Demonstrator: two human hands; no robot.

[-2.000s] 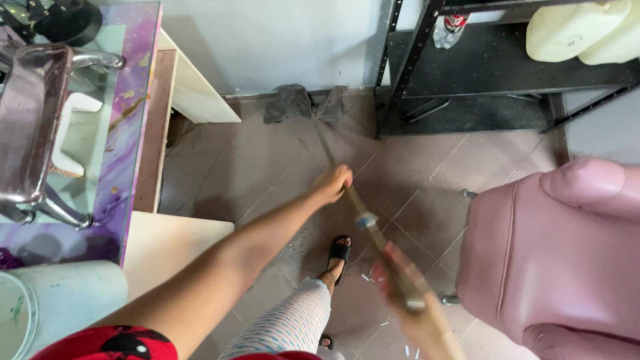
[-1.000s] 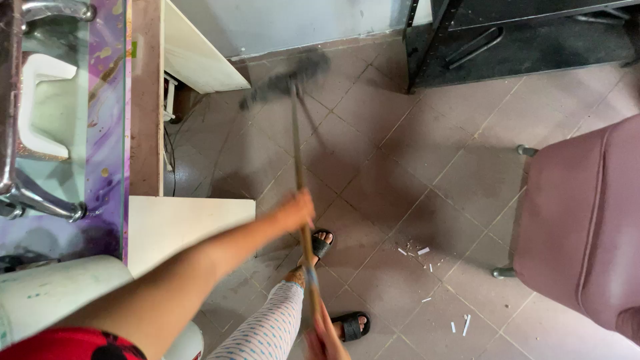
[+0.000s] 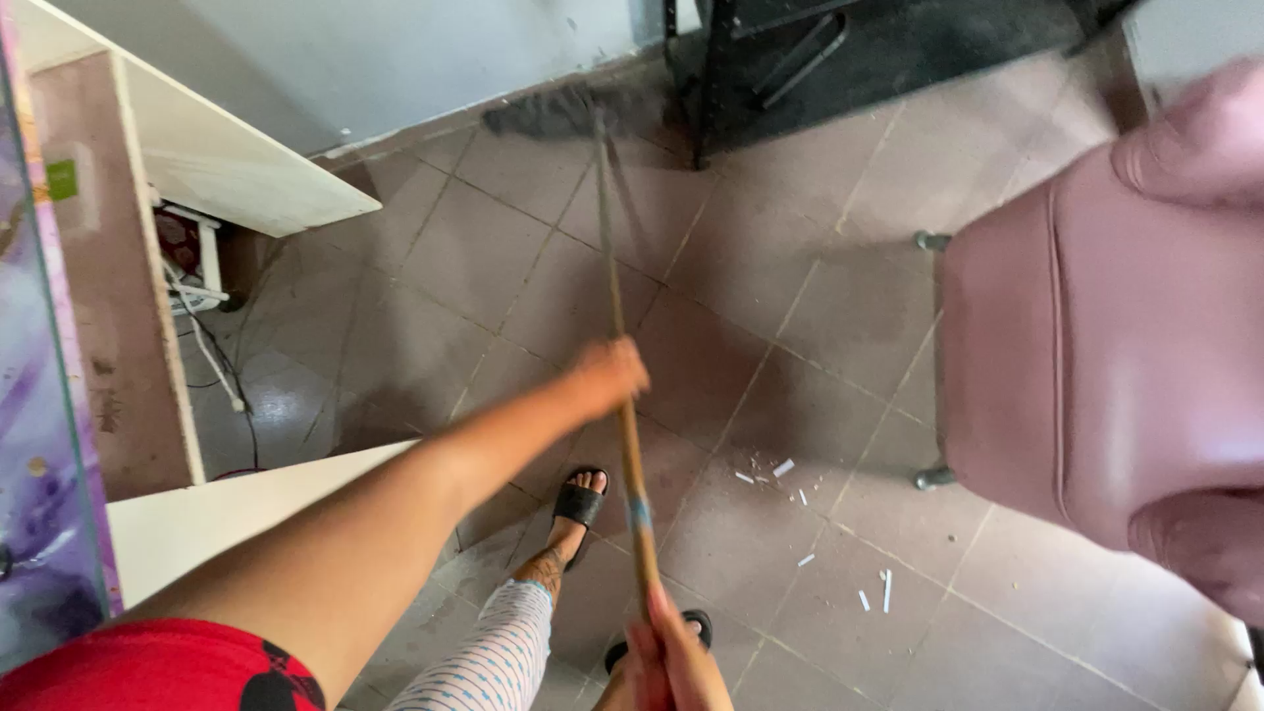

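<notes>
My left hand [image 3: 612,377] is closed around the middle of a long wooden pole [image 3: 634,444]. Lower down, near the bottom edge of the view, my right hand [image 3: 673,652] grips the same pole close to its near end; it is blurred. A band of blue shows on the pole between the two hands. At the far end, a dark grey mop or cloth head [image 3: 553,114], blurred, lies on the tiled floor along the foot of the wall, by the black shelf. Small white pieces of litter [image 3: 783,468] are scattered on the floor to the right of the pole.
A pink padded armchair [image 3: 997,355] stands on the right. Top right is a black metal shelf unit [image 3: 726,89]. On the left are a cream cabinet panel [image 3: 217,138], a purple-patterned tabletop [image 3: 44,415] and a cable [image 3: 242,395] on the floor.
The dark head was left of the shelf along the wall one second ago and now lies further right, close to the shelf's leg. Both hands stay on the pole. The view has shifted.
</notes>
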